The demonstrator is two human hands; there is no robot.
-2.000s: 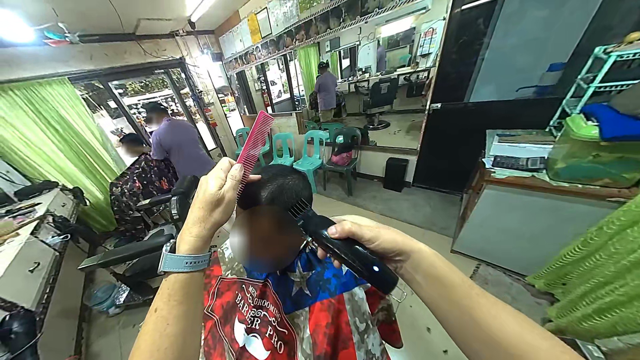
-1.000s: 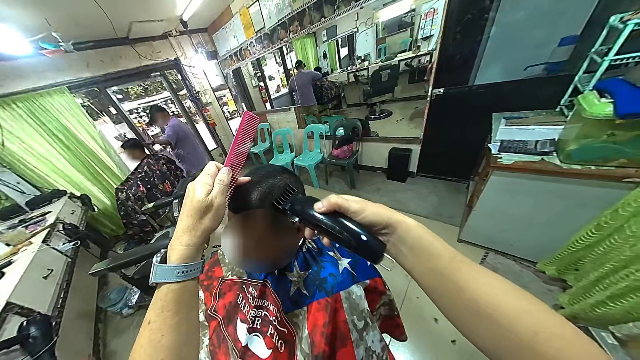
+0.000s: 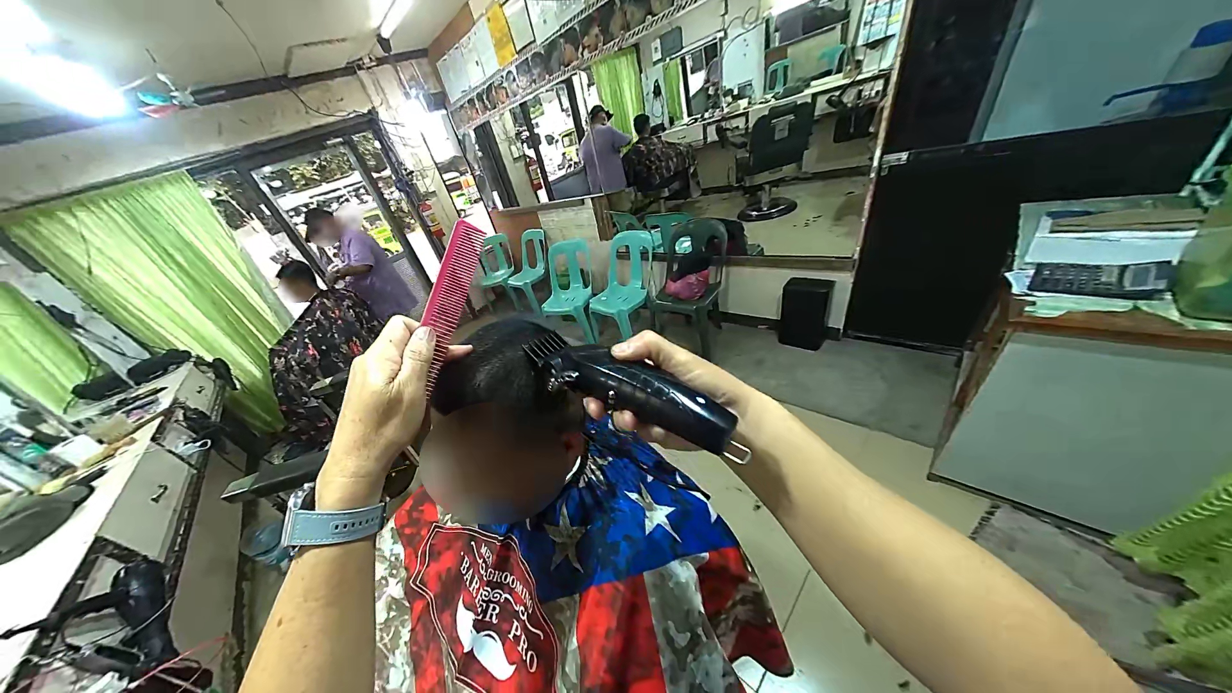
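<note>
A seated person wears a red, white and blue barber cape [image 3: 626, 577] with stars and a printed emblem. My left hand [image 3: 390, 385], a watch on its wrist, grips a pink comb [image 3: 452, 284] that stands tilted upright beside the person's short dark hair [image 3: 500, 361]. Fingers of that hand rest near the hair. My right hand [image 3: 674, 380] is closed around a black hair clipper [image 3: 645, 390]. The clipper's comb guard [image 3: 547, 348] touches the hair on the side of the head; whether it cuts at this instant cannot be told.
On the left, a counter [image 3: 115, 520] holds a hair dryer [image 3: 140, 606] and other tools. Beyond it, a person in a purple shirt [image 3: 366, 265] stands by a caped, seated person [image 3: 322, 337]. Green plastic chairs [image 3: 570, 279] line the mirror wall. A cabinet [image 3: 1078, 414] stands at right.
The clipper has moved higher on the head than two seconds ago, and its body lies flatter. Both hands keep their hold on the comb and clipper.
</note>
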